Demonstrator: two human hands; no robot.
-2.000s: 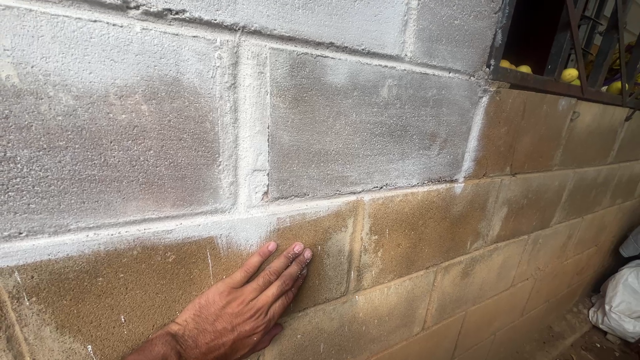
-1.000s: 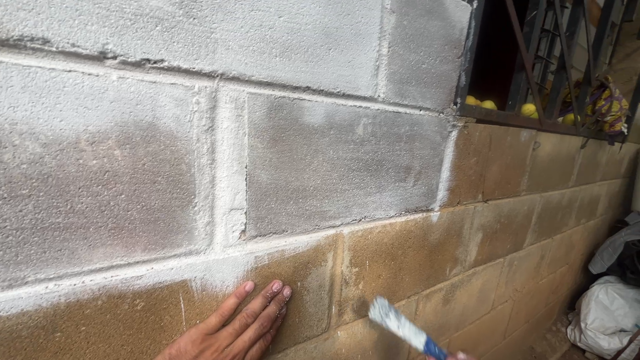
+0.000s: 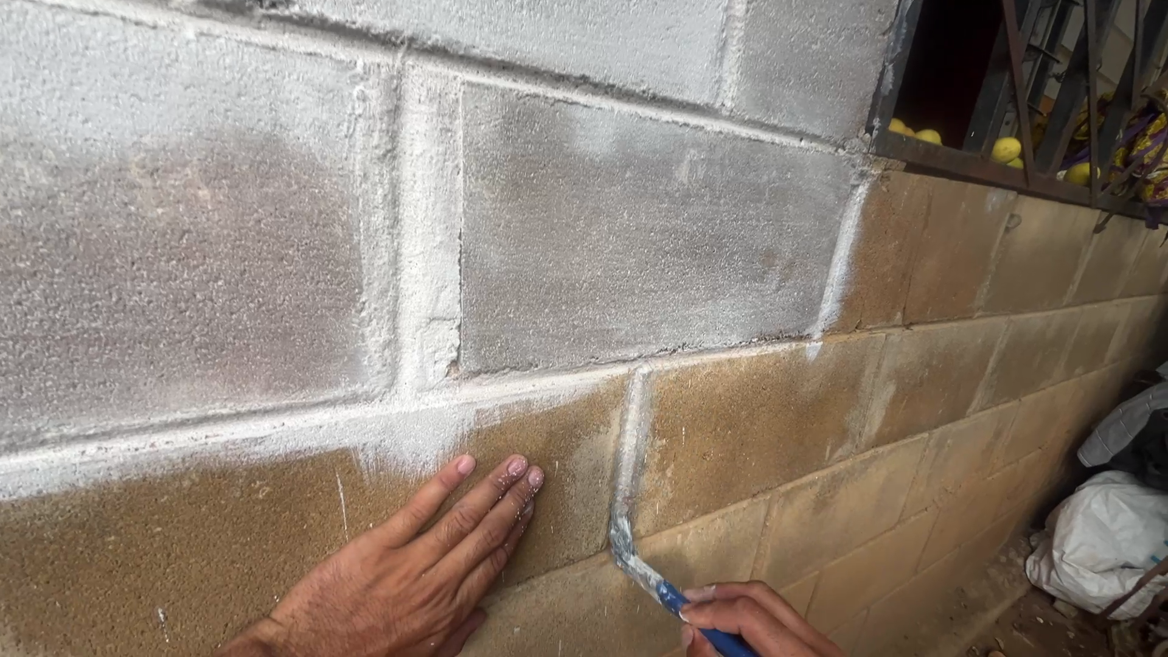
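Observation:
My left hand (image 3: pixel 438 552) lies flat against an unpainted tan block (image 3: pixel 566 484) of the concrete block wall, paint specks on its fingertips. In my right hand (image 3: pixel 757 620), at the bottom edge, is the blue handle of a paintbrush (image 3: pixel 639 566). Its bristles press on the lower end of a vertical mortar joint (image 3: pixel 632 438), which is whitish along its length. Above, the grey blocks (image 3: pixel 639 228) carry thin white paint, and the joints around them are whiter. White paint also overlaps the top of the tan block beside my left fingers.
A barred metal window frame (image 3: pixel 967 164) is at the upper right, with yellow round fruits (image 3: pixel 1006 150) behind it. On the ground at the lower right lie a white sack (image 3: pixel 1100 538) and a grey cloth-like item (image 3: pixel 1127 424), close to the wall's foot.
The paintbrush, out of view two seconds ago, came in at the lower right and now touches the vertical joint. That joint has turned from tan to whitish. My left hand stays on the wall.

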